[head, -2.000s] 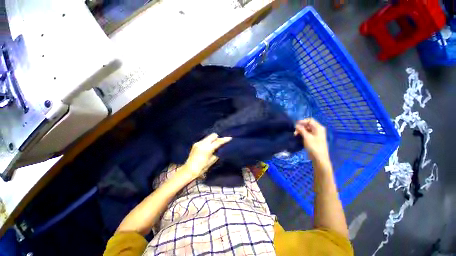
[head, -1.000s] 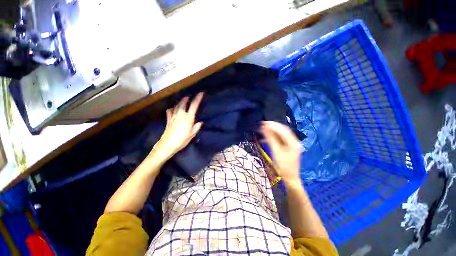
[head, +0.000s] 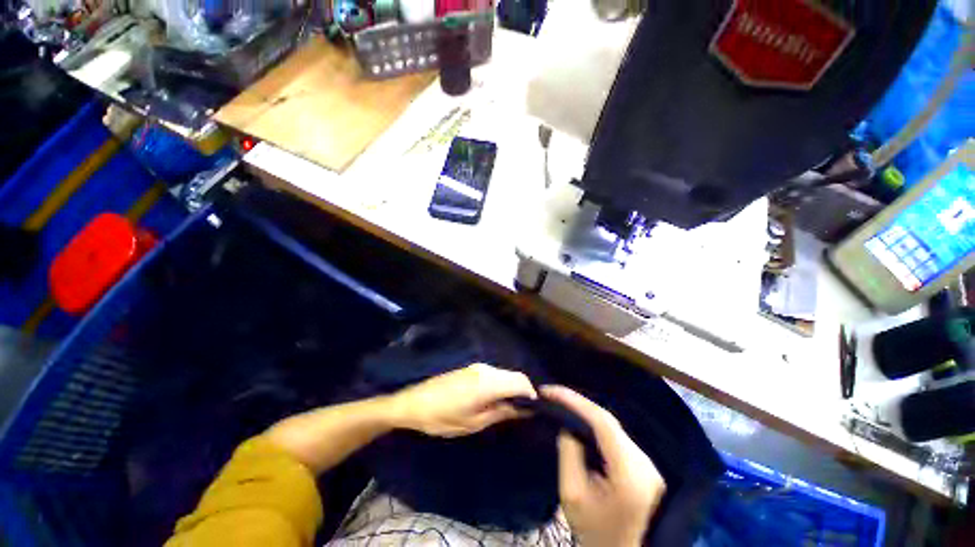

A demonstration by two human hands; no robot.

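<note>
A dark navy garment piece point(head: 470, 475) lies over my lap and bunches up between my hands. My left hand point(head: 465, 401) pinches its edge between thumb and fingers. My right hand point(head: 609, 470) grips the same edge just to the right, with the cloth running between its thumb and fingers. The two hands nearly touch. The cloth is so dark that its folds and outline are hard to tell. The sewing machine head point(head: 738, 118) stands beyond my hands, with the needle area point(head: 620, 237) under it.
A white table point(head: 406, 203) crosses ahead with a phone point(head: 464, 180), a brown board point(head: 326, 102) and a grey basket point(head: 390, 48). A control panel point(head: 909, 230) and dark thread cones point(head: 919, 344) are at right. Blue crates stand left point(head: 64, 374) and lower right point(head: 813, 502); a red stool point(head: 98, 262) is far left.
The view has swung up and left from the right crate to the machine and table. My hands, earlier apart on the cloth, are now together holding its edge.
</note>
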